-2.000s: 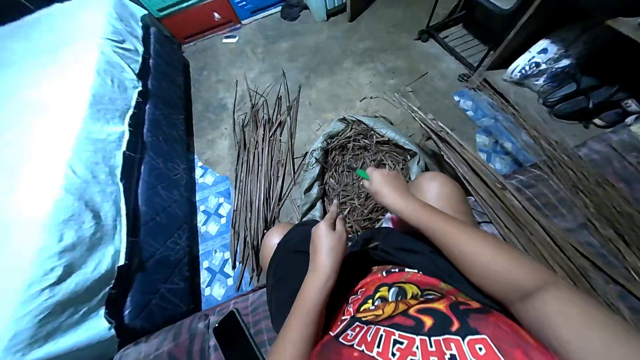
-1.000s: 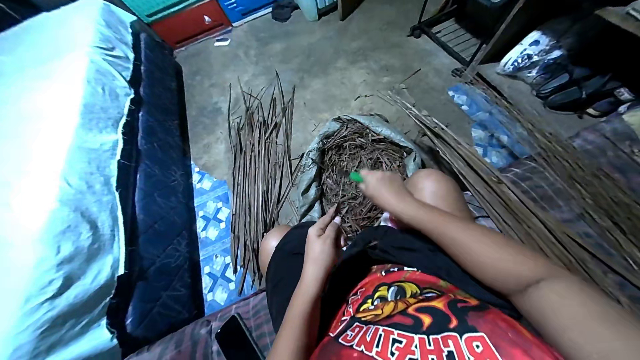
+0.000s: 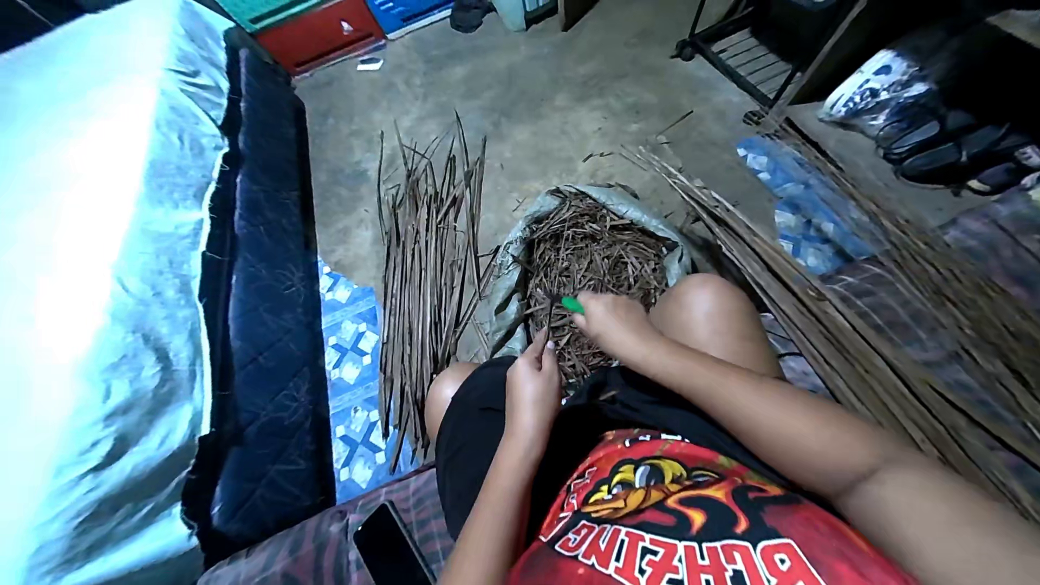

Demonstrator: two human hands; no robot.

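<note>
Between my knees stands an open sack (image 3: 508,280) filled with short pieces of dry brown stalk (image 3: 597,244). My left hand (image 3: 534,382) pinches a thin dark stalk that points up over the near part of the sack. The fist of my right hand (image 3: 613,325) is closed around a tool with a green handle (image 3: 572,305); its dark working end meets or nearly meets the stalk, and its kind cannot be made out. On the floor left of the sack lies a bundle of long dry stalks (image 3: 426,284). More long stalks (image 3: 780,292) slant down the right side.
A mattress (image 3: 272,284) with a pale blue sheet runs along the left. A smartphone (image 3: 392,548) rests on the plaid cloth (image 3: 317,540) beside me. Black sandals (image 3: 942,154) and a wheeled metal rack (image 3: 747,65) are at upper right. Blue patterned floor covering (image 3: 353,390) shows at left.
My right hand has shifted a little along with the green-handled tool above the sack. The fingers of my left hand have changed pose. The bundles of stalks lie as before.
</note>
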